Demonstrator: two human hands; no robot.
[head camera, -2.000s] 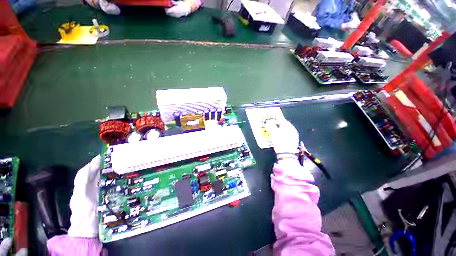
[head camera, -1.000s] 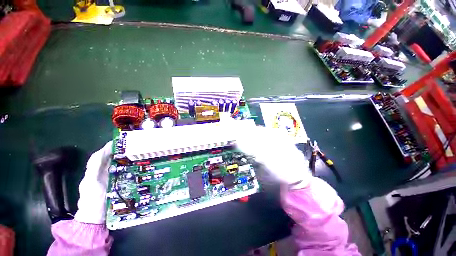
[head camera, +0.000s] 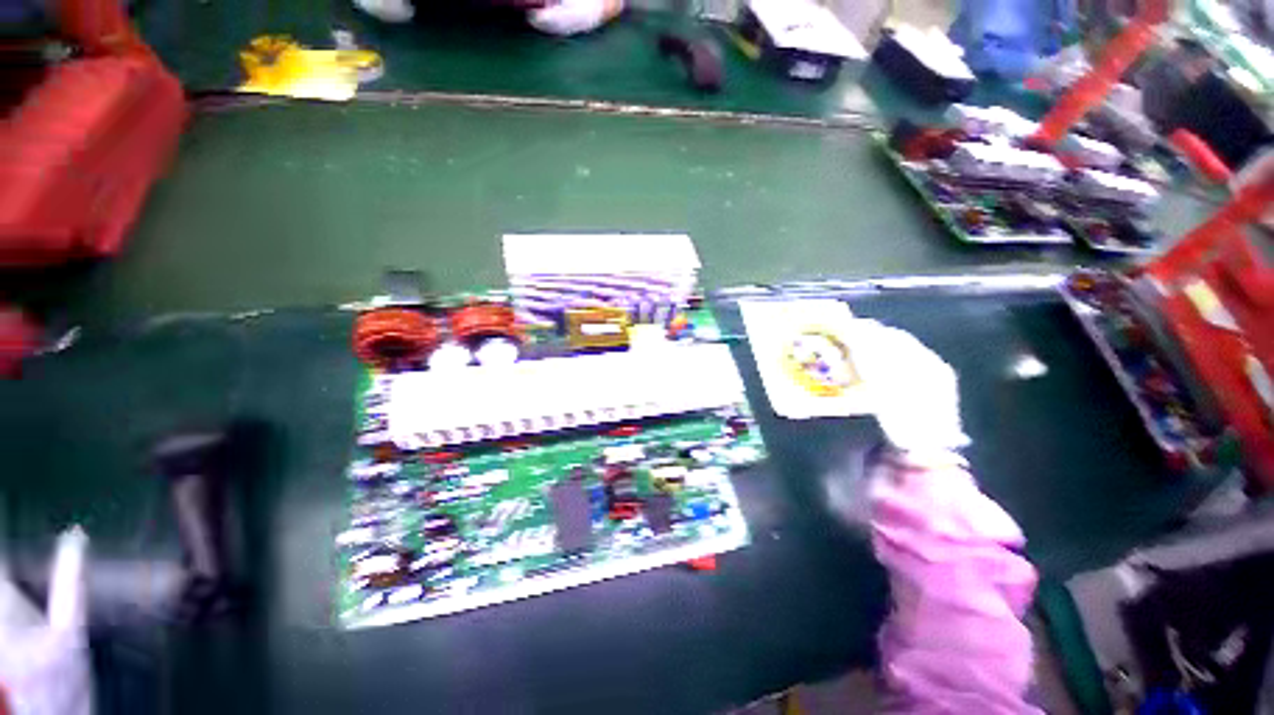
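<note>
The green power board (head camera: 517, 524) lies in front of me, with a long white heatsink (head camera: 566, 394) across it, a finned heatsink block (head camera: 601, 273) at its far edge and two copper-red wound rings at its far left. My right hand (head camera: 908, 384), in a white glove, is right of the board, over the right edge of a white square with a yellow ring dish (head camera: 817, 362) of tiny parts. Its fingertips are blurred, so I cannot tell whether they hold anything. A blurred white-gloved hand, apparently my left hand (head camera: 45, 636), is cut off at the lower left, away from the board.
A black scanner-like tool (head camera: 203, 517) lies left of the board. Red blocks (head camera: 84, 154) stand at the upper left. A yellow item (head camera: 308, 67) lies at the back. More boards (head camera: 1006, 189) lie at the upper right, and another (head camera: 1139, 370) beside a red frame (head camera: 1229, 335).
My left hand has let go of the board's left edge and moved left. My right hand has moved off the board to the small parts dish. The view has shifted, moving the board right in the picture.
</note>
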